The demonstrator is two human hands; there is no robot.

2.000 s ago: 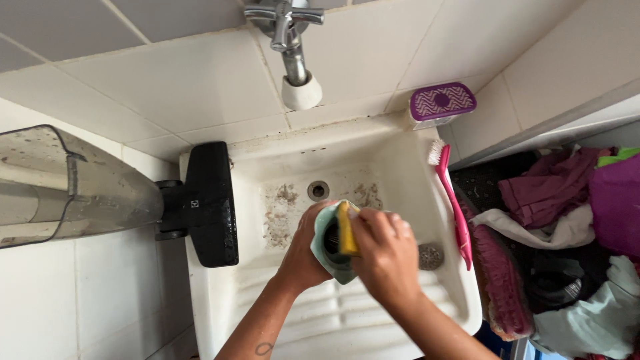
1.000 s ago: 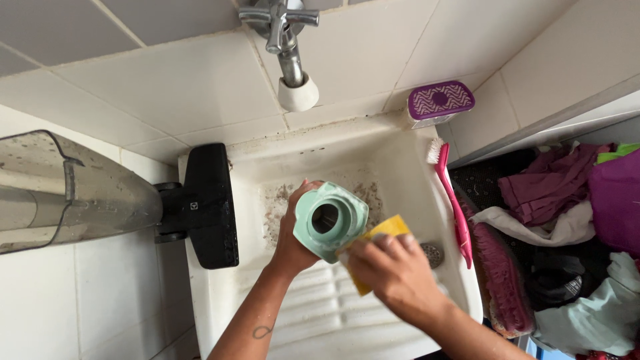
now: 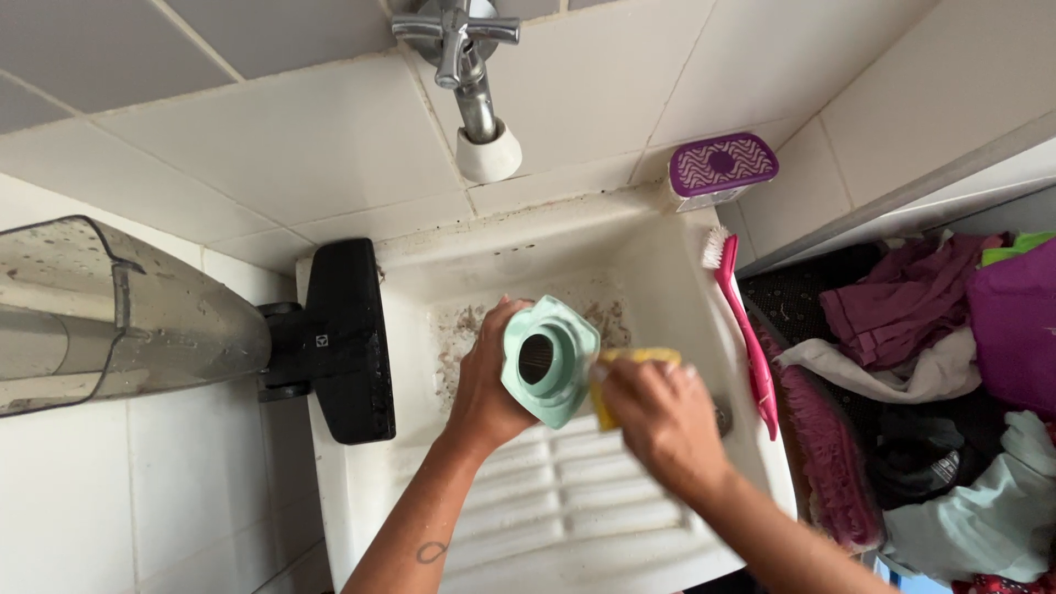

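Observation:
My left hand (image 3: 487,392) grips a mint-green plastic part (image 3: 551,404) with a round opening, held over the white laundry sink (image 3: 511,511). The opening faces up and shows a dark, finely lined inside. At its right side my right hand (image 3: 660,421), slightly blurred, holds a yellow sponge (image 3: 608,408) close to the part's outer edge; whether they touch I cannot tell. Brown dirt (image 3: 610,323) is spread over the basin floor behind the part. Most of my left fingers are hidden behind the green piece.
A black vacuum floor head (image 3: 351,342) with a smoky clear body (image 3: 181,322) lies at left. A chrome tap (image 3: 474,91) juts from the wall. On the right rim are a pink brush (image 3: 747,346) and a purple-lidded box (image 3: 723,169); clothes (image 3: 916,305) lie beyond.
Two seconds ago the sponge was over the green part's opening; now it is at the right side. The part has turned in my left hand since then.

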